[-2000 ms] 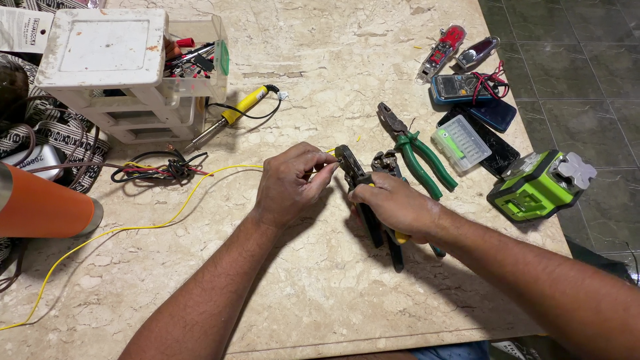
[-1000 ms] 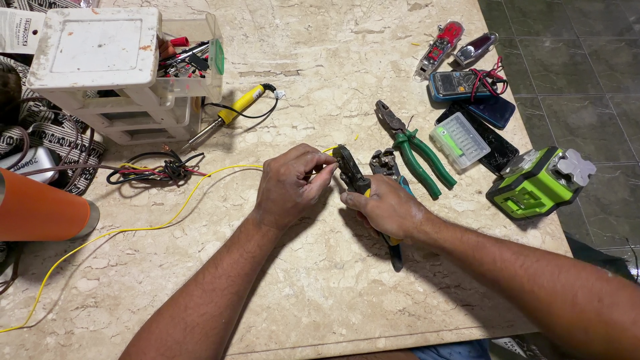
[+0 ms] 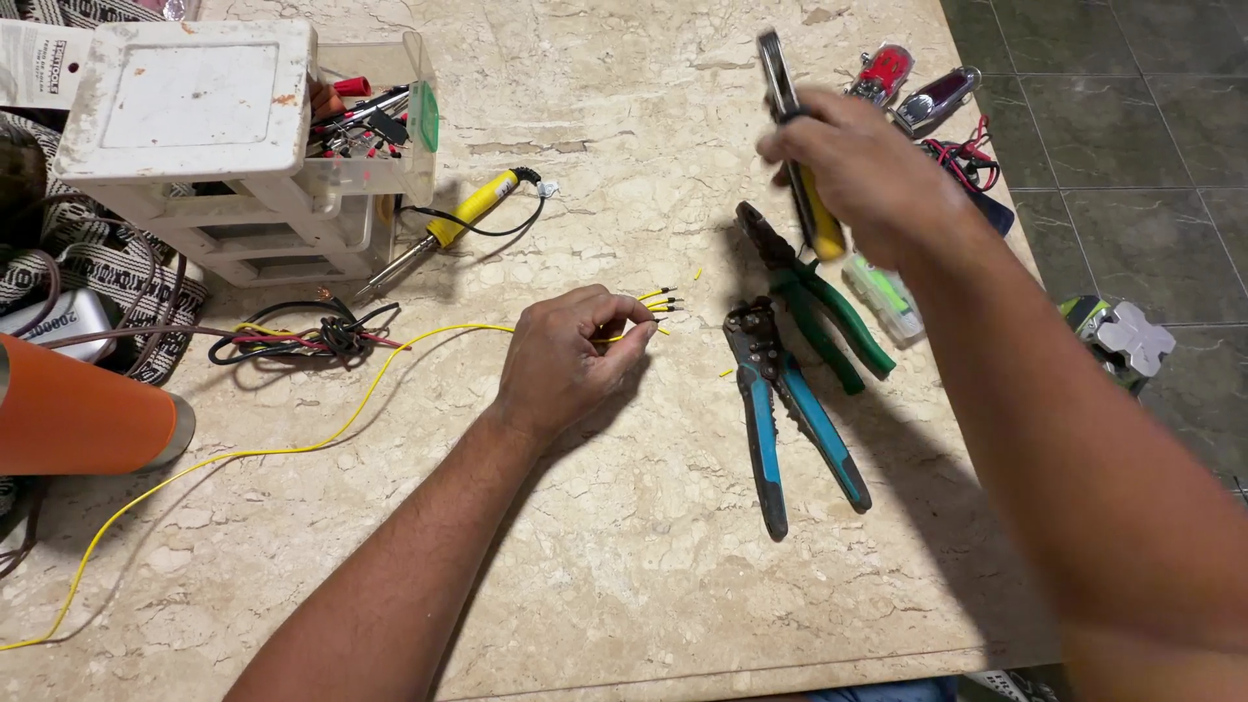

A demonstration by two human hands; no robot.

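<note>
My left hand [image 3: 580,356] pinches the end of a yellow wire [image 3: 380,390] between thumb and fingers; several yellow wire ends with black tips [image 3: 663,304] stick out beside the fingertips. My right hand [image 3: 848,166], blurred, is raised at the upper right around a crimping tool with black and yellow handles [image 3: 819,219]. Below it, green-handled pliers [image 3: 829,322] lie on the marble tabletop, and a wire stripper with blue and black handles [image 3: 785,419] lies beside them. Small yellow insulation scraps [image 3: 725,373] are nearby.
A soldering iron [image 3: 473,210], a white drawer unit [image 3: 195,107] with an open drawer of parts, bundled cables [image 3: 341,336] and an orange tumbler [image 3: 88,414] stand or lie on the left. At the right are a small clear case [image 3: 885,297] and a green laser level [image 3: 1116,336].
My right hand has lifted the crimping tool up and away from my left hand, toward the top right. My left hand has stayed about where it was. The blue-handled stripper now shows uncovered.
</note>
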